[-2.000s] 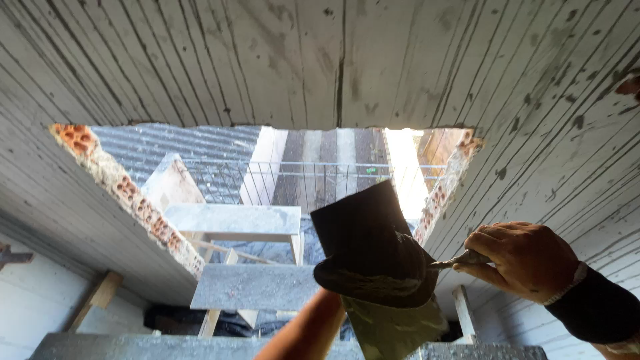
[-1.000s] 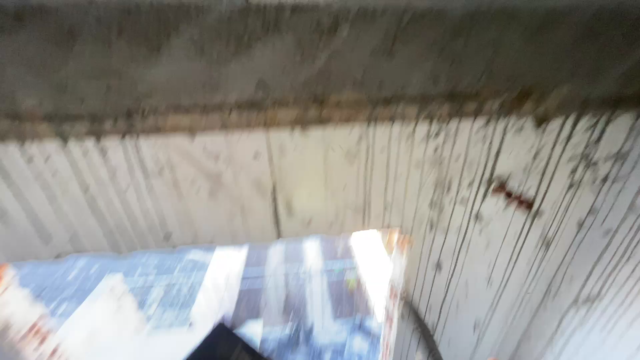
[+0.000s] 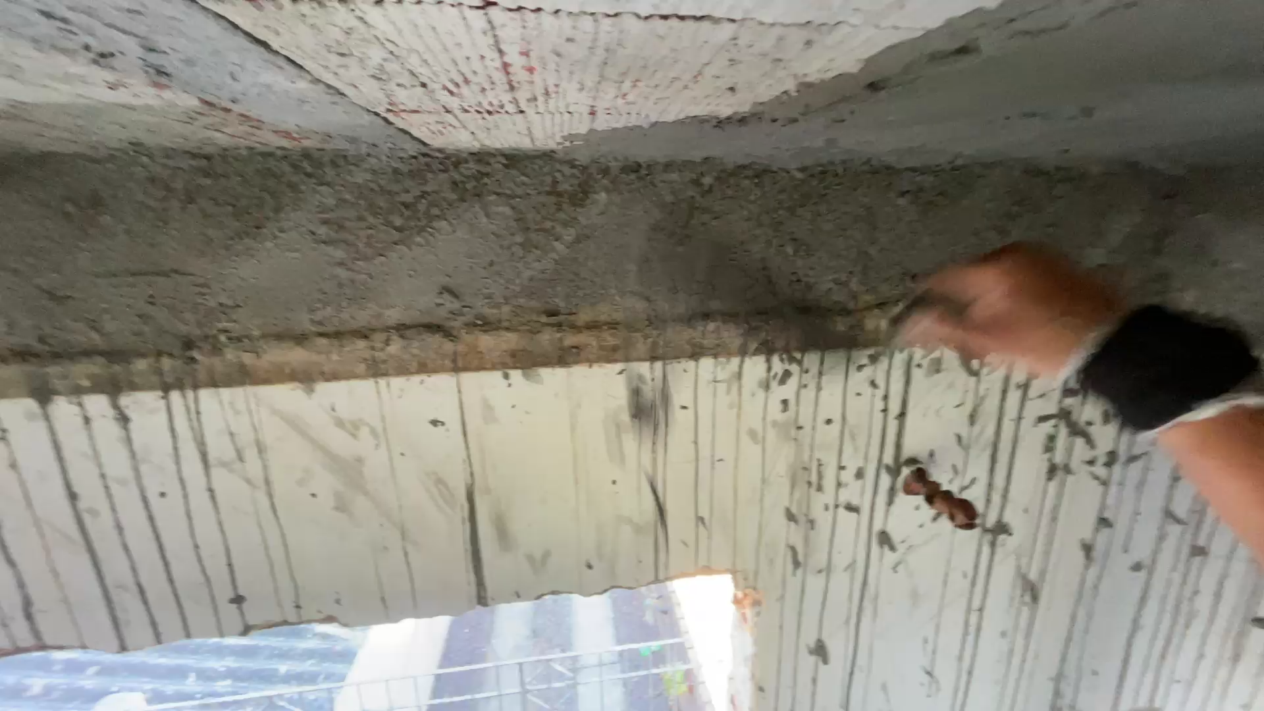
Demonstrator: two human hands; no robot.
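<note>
My right hand (image 3: 1017,306), with a black band at the wrist, is at the right beside a band of rough grey mortar (image 3: 444,247). Its fingers are closed around the handle of a trowel (image 3: 741,281). Motion smears the blade into a dark patch over the mortar, so its edges and any load on it cannot be made out. Below the band runs a thin brownish strip (image 3: 296,355), then a pale wall (image 3: 553,454) streaked with dark drips. My left hand is out of view.
A window opening (image 3: 533,642) with broken brick edges lies at the bottom, with metal bars and corrugated roofing beyond. A reddish-brown twisted piece (image 3: 940,499) sticks out of the wall below my right hand. A pale, red-flecked ribbed surface (image 3: 592,69) spans the top.
The view has swung up from the opening to the mortar band. Two seconds ago my right hand held the trowel before the opening, near my left forearm; now it is at the band.
</note>
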